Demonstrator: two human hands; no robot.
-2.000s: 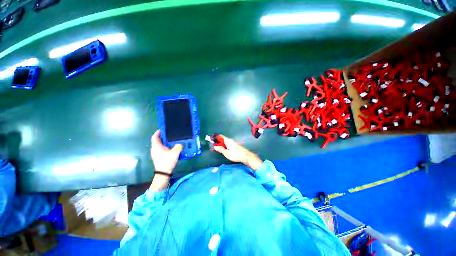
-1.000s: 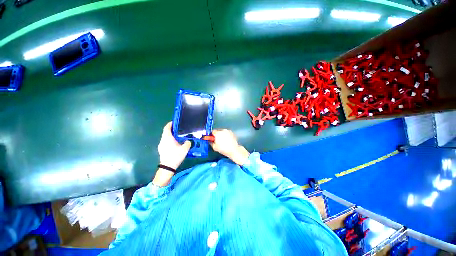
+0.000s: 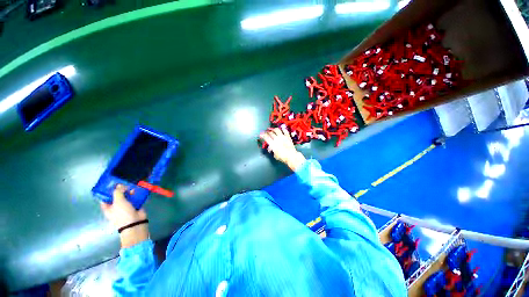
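A blue handheld device with a dark screen lies tilted over the green bench at left. My left hand holds its lower end, thumb on top. One red spring clamp sticks out from its right long side. My right hand is at the near left edge of the clamp pile, fingers on a clamp there. Whether the fingers are closed on it is hard to tell. A cardboard box on its side holds more red clamps.
Another blue device without clamps lies at the upper left. A wire rack trolley at lower right holds clamped devices. White film lies below the bench at lower left. Grey-white panels stand beyond the box.
A red clamp is now on the device's right side. My left hand and the device have moved left and tilted. My right hand has left the device and reached right to the pile. The view has turned.
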